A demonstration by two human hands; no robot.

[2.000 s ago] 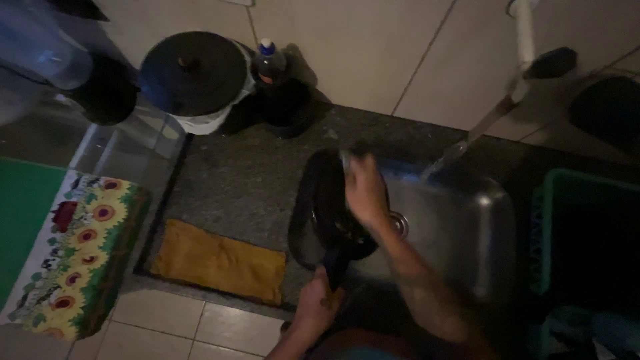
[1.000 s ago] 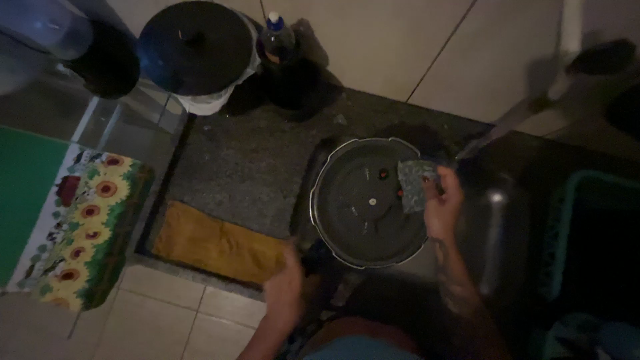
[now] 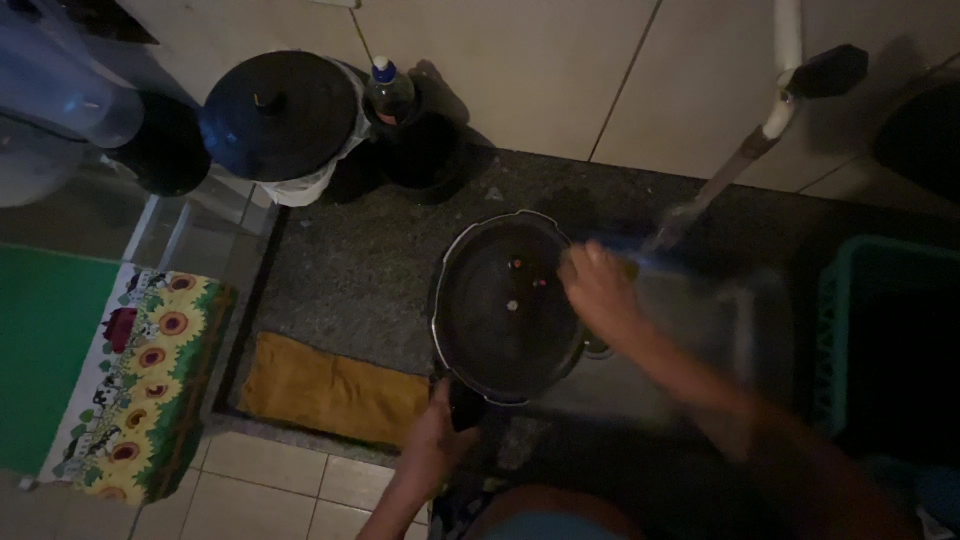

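A round dark pressure-cooker lid (image 3: pixel 502 337) with a shiny metal rim and small valves is held over the left part of a steel sink (image 3: pixel 675 360). My left hand (image 3: pixel 442 431) is closed around its black handle (image 3: pixel 466 405) at the lower left. My right hand (image 3: pixel 600 285) is at the lid's upper right rim, its fingers bent and blurred; a bit of a yellowish sponge (image 3: pixel 631 268) shows beside them. Behind the sink, a faucet spout (image 3: pixel 720 176) points down toward the basin near my right hand.
An orange cloth (image 3: pixel 337 386) lies on the stone counter (image 3: pixel 360 262). Behind it stand a black-lidded bin (image 3: pixel 281 116) and a bottle (image 3: pixel 390 90) with a blue-and-white cap. A green plastic basket (image 3: pixel 840 337) is right of the sink, a sunflower-print cloth (image 3: pixel 150 375) at left.
One second ago the sponge lay flat under my right fingers on the lid's face; now my right hand is at the rim. Two seconds ago the lid was tilted; now its face shows.
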